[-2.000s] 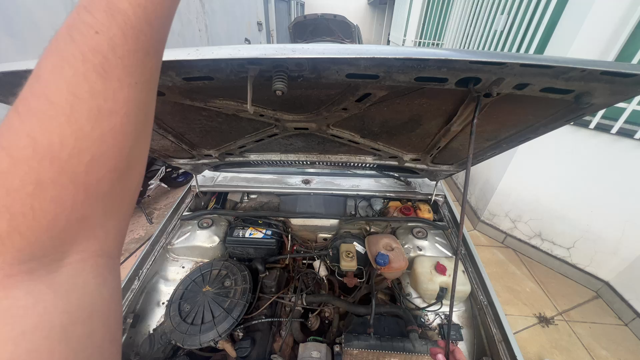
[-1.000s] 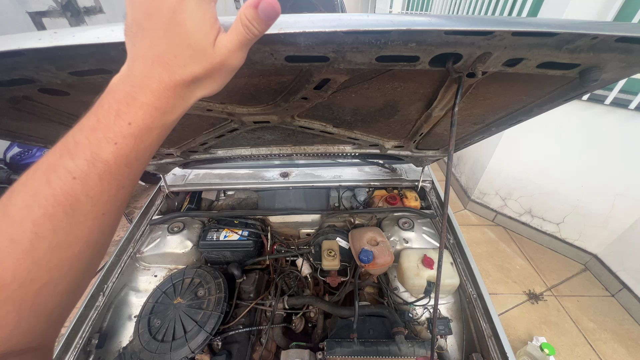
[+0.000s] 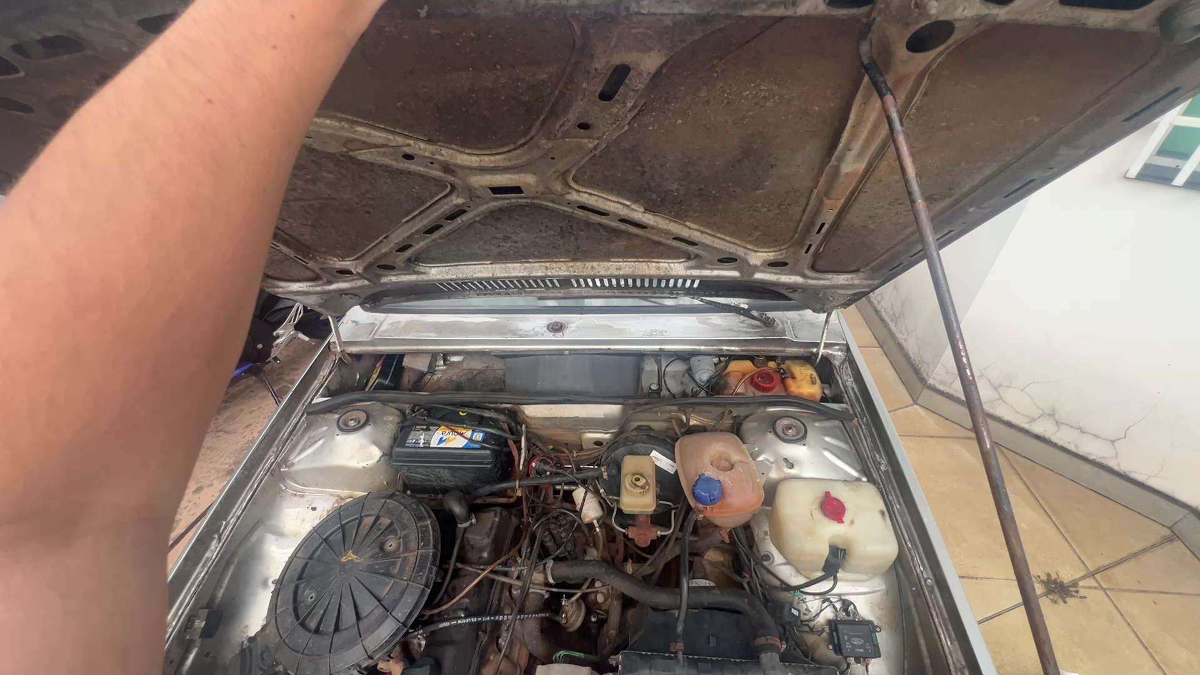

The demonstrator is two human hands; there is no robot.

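Observation:
My left forearm (image 3: 159, 244) reaches up across the left side, and the hand itself is cut off by the top edge. Above the engine bay, the rusty underside of a car's bonnet (image 3: 698, 141) stands raised. A thin metal prop rod (image 3: 952, 319) hangs from it at the right, slanting down past the fender to the bottom edge; its lower end is hidden. My right hand is out of view. Below lie a round black air filter housing (image 3: 356, 577), a car battery (image 3: 450, 450), a brownish coolant tank with a blue cap (image 3: 720, 469) and a whitish reservoir with a red cap (image 3: 834, 525).
The right fender edge (image 3: 923, 525) borders the bay. Beyond it are beige floor tiles (image 3: 1050, 487) and a cracked white wall (image 3: 1078, 328). Hoses, cables and a black radiator hose (image 3: 647, 586) cross the engine. A wiper arm (image 3: 741, 311) lies behind the bay.
My left hand has gone up out of view. The bonnet's underside fills more of the view. The rod's lower part has swung right, outside the bay. My right hand, at the rod two seconds ago, is out of view.

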